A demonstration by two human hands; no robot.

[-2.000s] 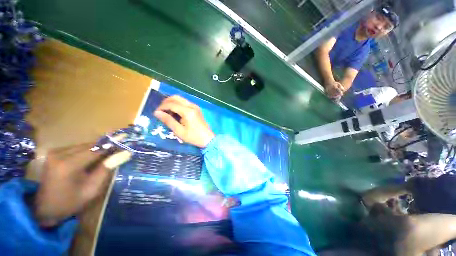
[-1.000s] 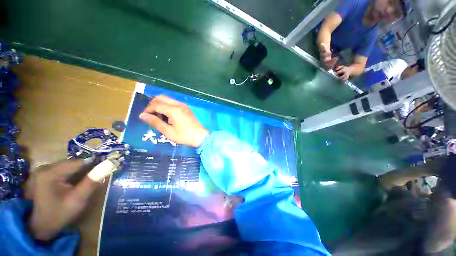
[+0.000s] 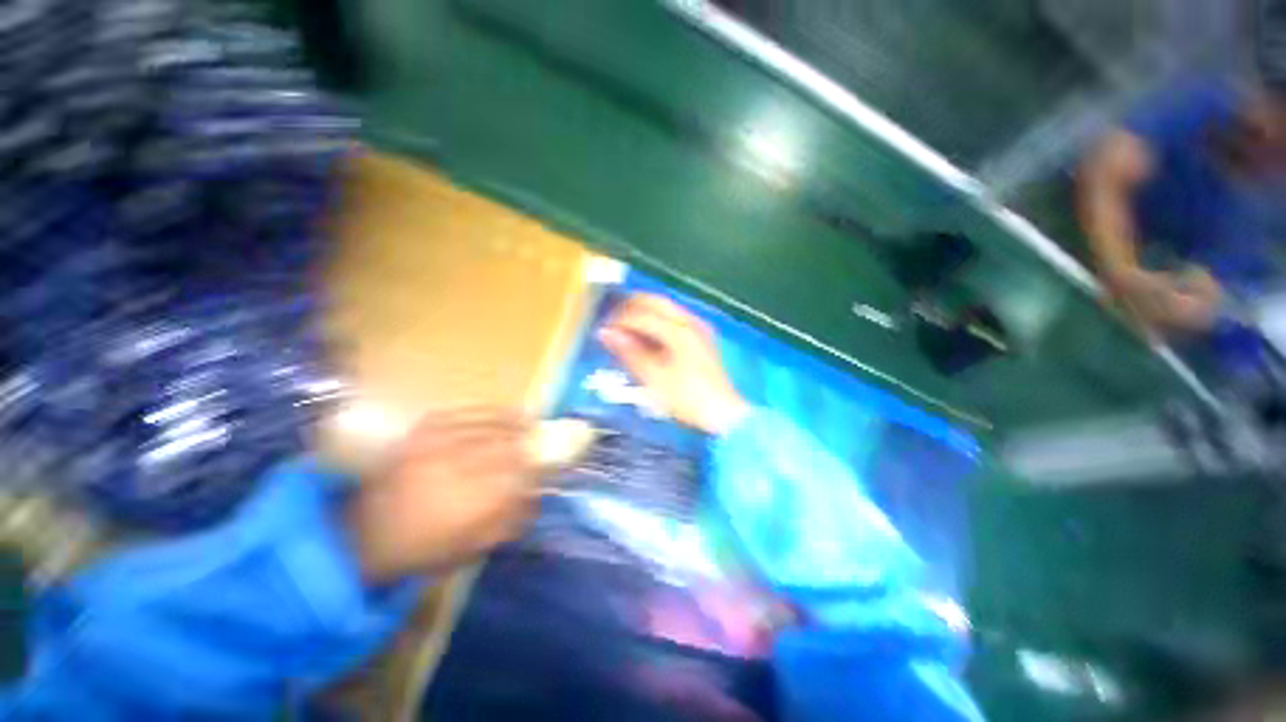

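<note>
The picture is strongly blurred. My left hand [image 3: 449, 491] is over the tan board [image 3: 437, 303], with a pale wrap [image 3: 563, 442] on a finger or thumb. Whether it holds a board cannot be made out. My right hand [image 3: 674, 360] lies over the upper left part of the glossy printed mat [image 3: 564, 621], fingers curled, nothing visible in them. A large heap of wired boards [image 3: 169, 296] fills the left side.
Two black housings, one nearer [image 3: 959, 339] and one farther [image 3: 931, 258], lie on the green belt [image 3: 592, 141] beyond the mat. A metal rail [image 3: 874, 134] runs behind. A person in blue [image 3: 1185, 198] is opposite at right.
The view has swung left, so the heap shows larger and everything sits farther right. The ring-like blue board seen at my left fingertips is no longer discernible. My right hand keeps its place on the mat.
</note>
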